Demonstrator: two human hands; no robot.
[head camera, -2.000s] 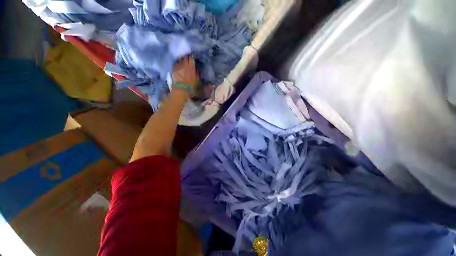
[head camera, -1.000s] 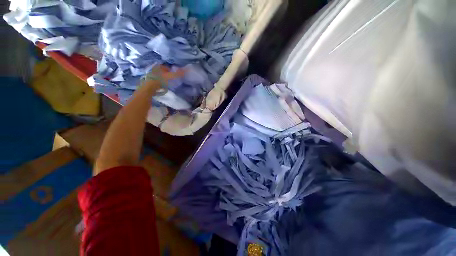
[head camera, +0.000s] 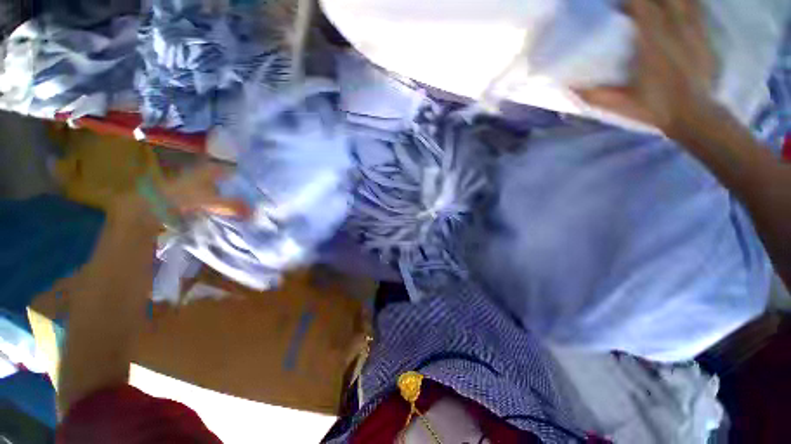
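Observation:
My left hand (head camera: 204, 192), blurred, grips a bundle of light blue cut pieces (head camera: 299, 182) over the cardboard box at the left centre. My right hand (head camera: 672, 65) is at the upper right, against pale blue and white cloth (head camera: 581, 43); its fingers are apart, but whether it holds the cloth cannot be told. Narrow blue strips (head camera: 429, 195) fan out in the middle, in front of me. A large rounded blue cloth bundle (head camera: 616, 234) lies to their right.
A red crate (head camera: 178, 139) with heaped blue pieces (head camera: 186, 69) is at the upper left. An open cardboard box (head camera: 251, 347) is at the lower left, with white scraps beside it. Teal cloth (head camera: 43, 247) lies at the far left.
My left hand has left the crate heap and come down and left with a bundle of blue pieces. My right hand has come into view. The view has turned right.

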